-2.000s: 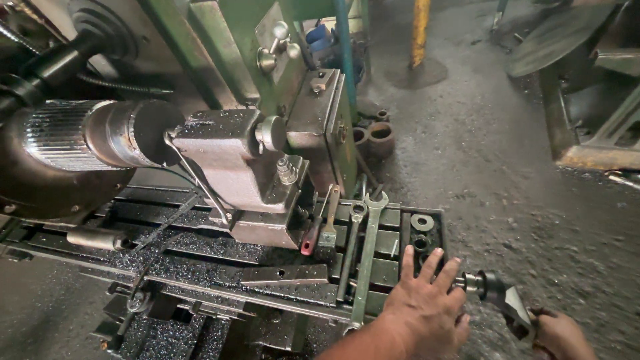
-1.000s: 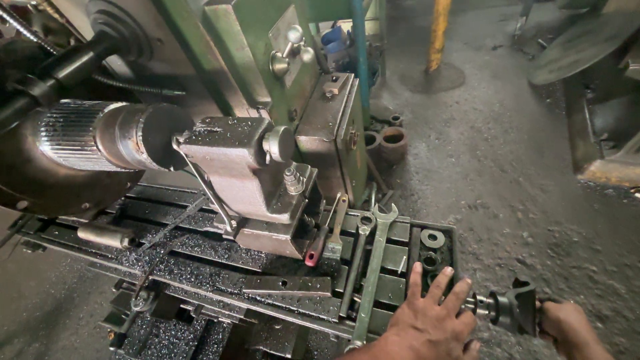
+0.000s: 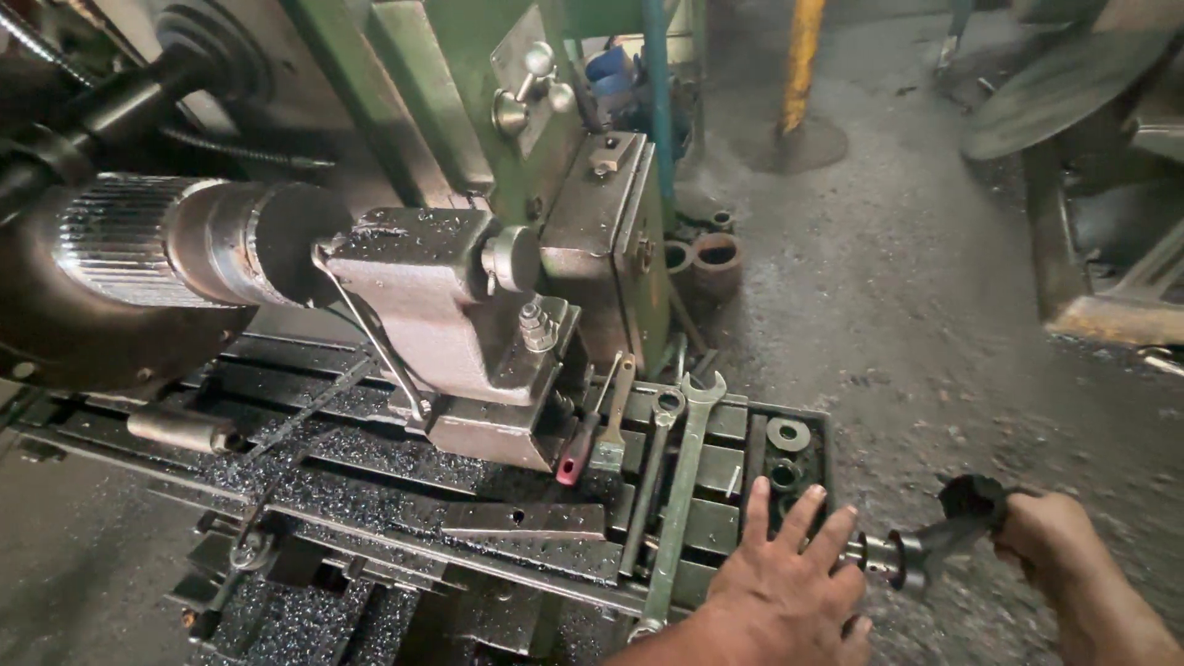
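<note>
My left hand (image 3: 786, 583) rests with spread fingers on the right end of the slotted machine table (image 3: 731, 430), beside a large open-end wrench (image 3: 689, 472). My right hand (image 3: 1059, 546) is closed on the handle of a crank (image 3: 971, 509) fitted to the shaft (image 3: 879, 552) at the table's end. A ring spanner (image 3: 652, 481), a flat brush (image 3: 610, 435) and a red-handled screwdriver (image 3: 573, 453) lie left of the wrench. Washers (image 3: 788, 432) sit in the end tray. A grooved cylindrical workpiece (image 3: 139, 240) is held at the tailstock (image 3: 416, 296).
Metal chips (image 3: 370, 481) cover much of the table, where a flat steel bar (image 3: 527, 521) and a metal cylinder (image 3: 180, 431) lie. Behind stand the green machine column (image 3: 435, 102) and pipe pieces (image 3: 717, 259) on the floor. A yellow post (image 3: 800, 65) stands farther off.
The crank has turned to a different angle, with my right hand moving along with it. My left hand stays at the table's end.
</note>
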